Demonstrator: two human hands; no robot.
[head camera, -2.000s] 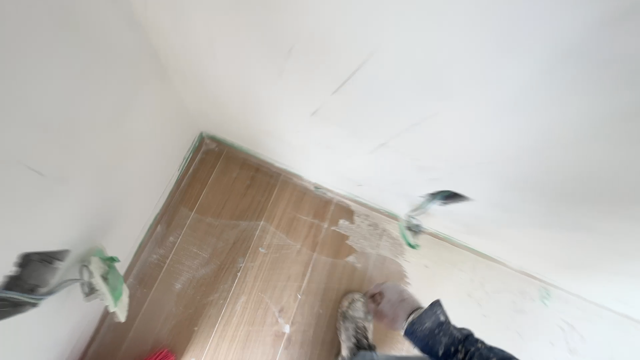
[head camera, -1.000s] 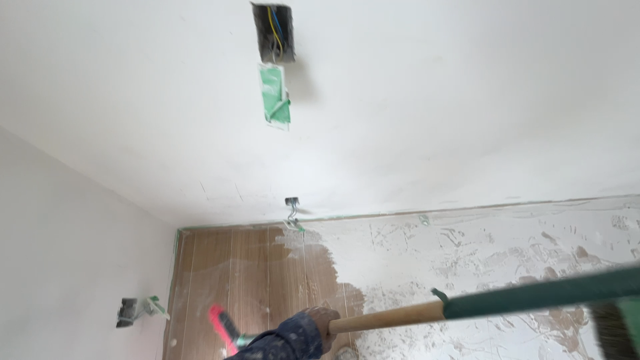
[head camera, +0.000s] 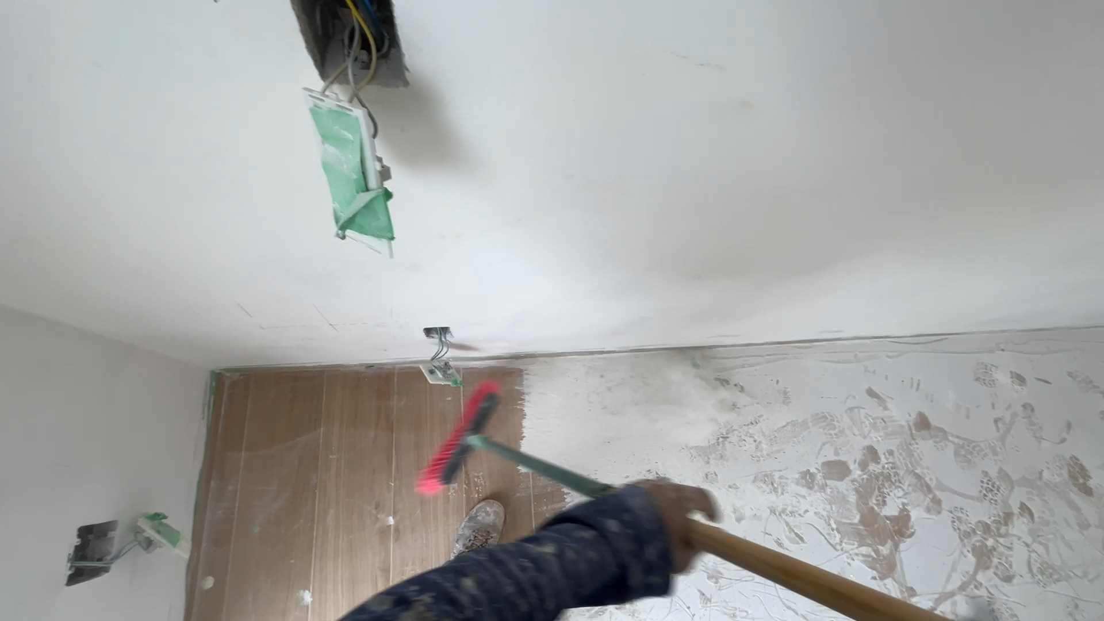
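My left hand (head camera: 681, 524), at the end of a dark, paint-spotted sleeve, is closed around the handle of a push broom (head camera: 556, 473). The handle is green near the head and bare wood below my hand, running out of view at the bottom right. The broom head (head camera: 461, 437), with blurred red bristles, is over the wood-look floor near the edge of the white dust. White dust (head camera: 621, 414) covers the floor to the right, marked with footprints. My right hand is out of view.
A wall box with wires (head camera: 358, 43) has a green-taped switch plate (head camera: 349, 168) hanging below. Two more boxes (head camera: 437, 333) (head camera: 92, 552) have dangling taped fittings. A dusty shoe (head camera: 479, 524) stands on the wood-look floor (head camera: 285, 466) by the corner.
The broom head has moved from the lower left toward the middle, near the dust edge. A hand was low by a shoe two seconds ago. The dust edge beside the wall now looks straighter.
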